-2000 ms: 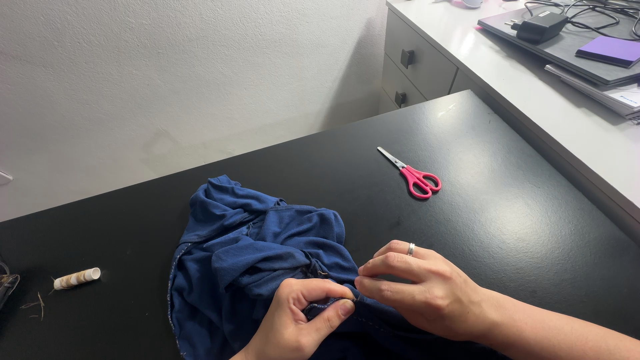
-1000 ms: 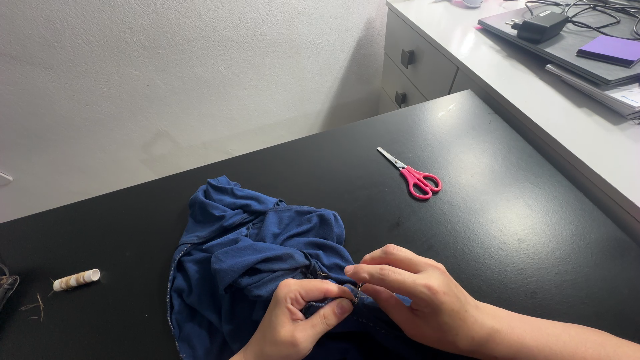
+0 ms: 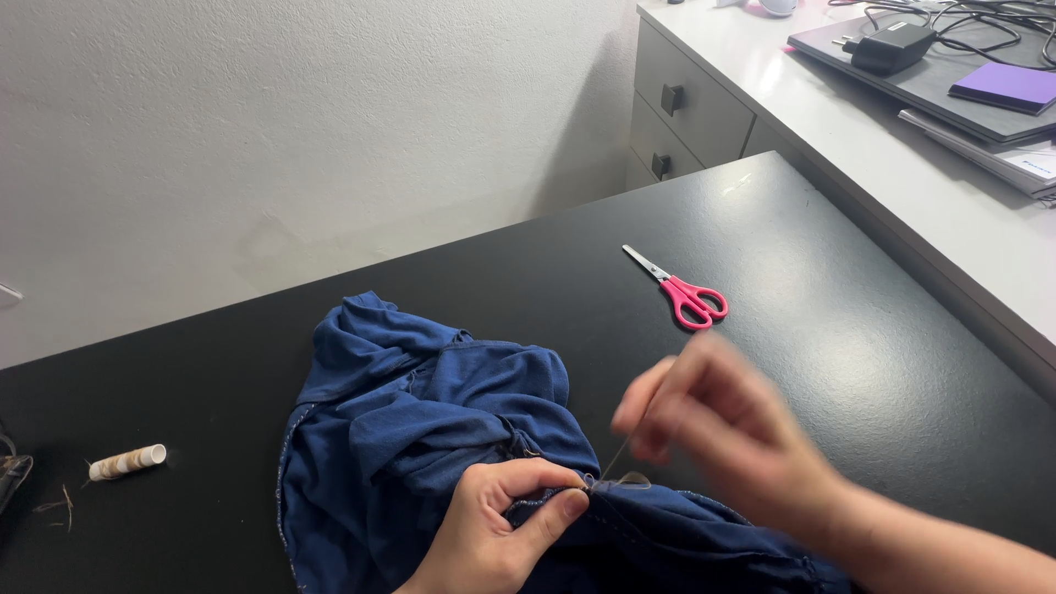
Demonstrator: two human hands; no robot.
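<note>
A blue cloth garment [image 3: 462,412] with stitched seams lies bunched on the black table. My left hand [image 3: 520,511] pinches its edge between thumb and forefinger. Above and to the right of that spot, my right hand [image 3: 709,429] is blurred by motion, its fingers curled. A light thread [image 3: 615,458] runs from the pinched edge up to the right fingers, and a loose loop of it lies by the left fingertips. Whether a needle is between the right fingers cannot be made out. Scissors with pink handles [image 3: 697,301] lie beyond the right hand.
A small spool of thread [image 3: 128,463] and thread scraps [image 3: 68,505] lie at the left on the black table [image 3: 825,330]. At the upper right, a white cabinet [image 3: 858,124] holds a dark laptop [image 3: 982,107], a black power adapter [image 3: 893,48], cables and a purple pad [image 3: 1005,85].
My right hand has moved up and away from the pinched edge, where it was close to my left hand. Thread now stretches between them. My left hand keeps its pinch on the garment.
</note>
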